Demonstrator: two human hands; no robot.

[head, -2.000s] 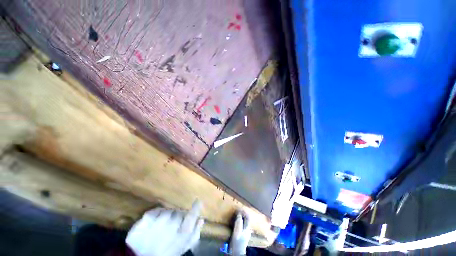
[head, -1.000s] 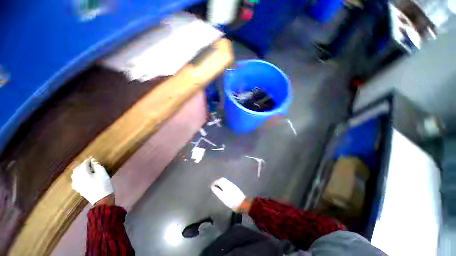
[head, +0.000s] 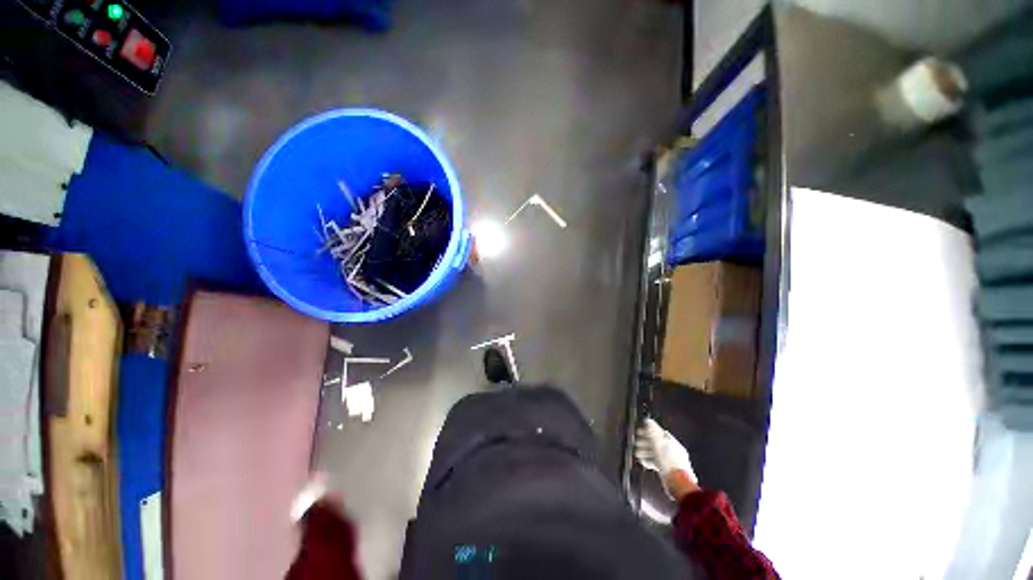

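A round blue waste bin stands ahead, holding white strips and dark scraps. White offcut strips and a small white piece lie on the floor below it. My left hand, in a white glove, is low and blurred beside the right edge of a pinkish-brown slab; its fingers cannot be made out. My right hand, in a white glove, is at the dark edge of a shelf unit on the right. Whether it holds anything cannot be told.
The wooden table edge and white sheets are at far left. A control panel is top left. The shelf unit holds a cardboard box and blue crate, with a large white sheet and tape roll on top.
The view has turned right, away from the press, and looks down at the floor. My left hand has left the wooden edge. My right hand has moved to the shelf unit.
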